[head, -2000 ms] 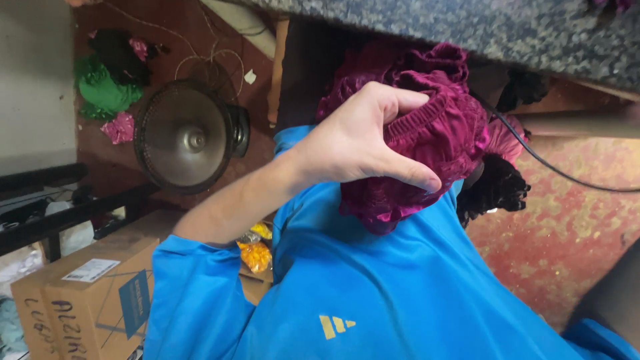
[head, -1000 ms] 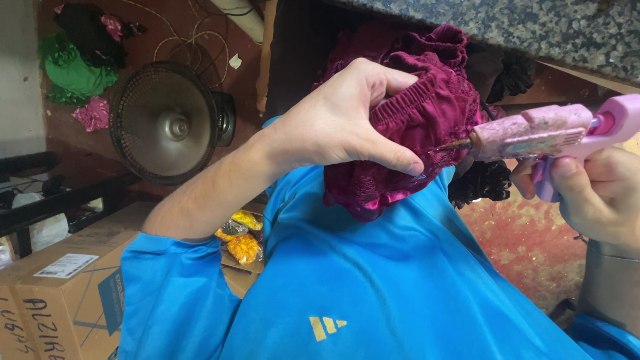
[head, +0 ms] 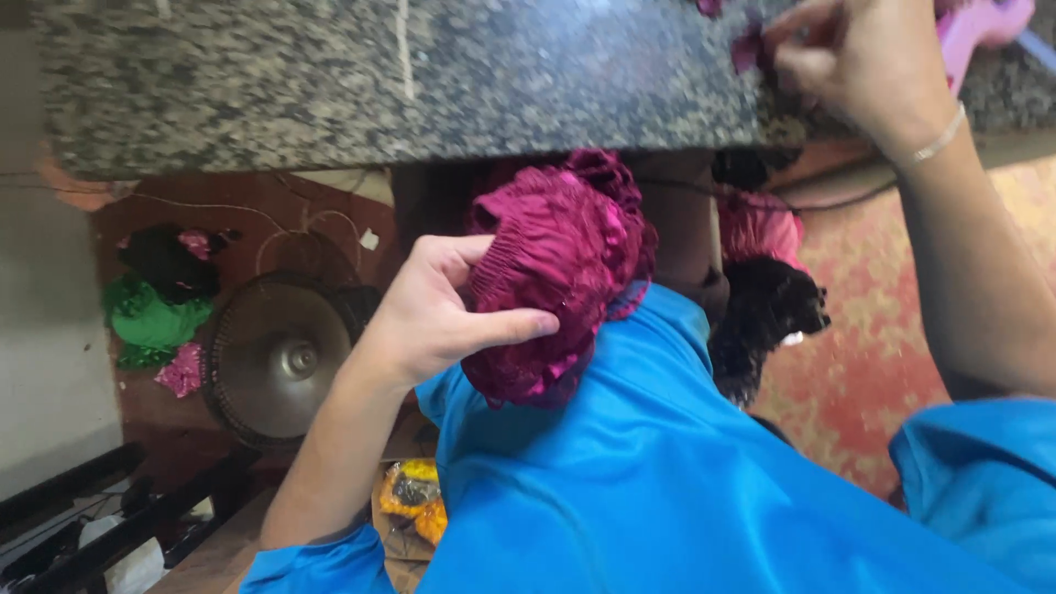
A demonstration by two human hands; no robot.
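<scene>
My left hand (head: 450, 309) grips a gathered, shiny magenta fabric piece (head: 549, 272) just below the counter edge, its thumb lying across the front and its fingers behind. At the upper right, my right hand (head: 850, 70) is over the granite counter, its fingertips at a small dark magenta scrap (head: 747, 51); blur hides whether they pinch it. Beside that hand lies a pink hot glue gun (head: 978, 33), partly out of frame.
The speckled granite counter (head: 330, 91) spans the top. A round fan (head: 285, 359) stands on the floor at left near green fabric (head: 157, 313). Black fabric (head: 763, 313) and pink fabric (head: 759, 231) lie at right. A dark cable (head: 841, 202) runs beneath the counter.
One second ago my right hand held the glue gun against the magenta fabric; now it is over the counter with the gun let go beside it. My left hand keeps its grip. The view has shifted.
</scene>
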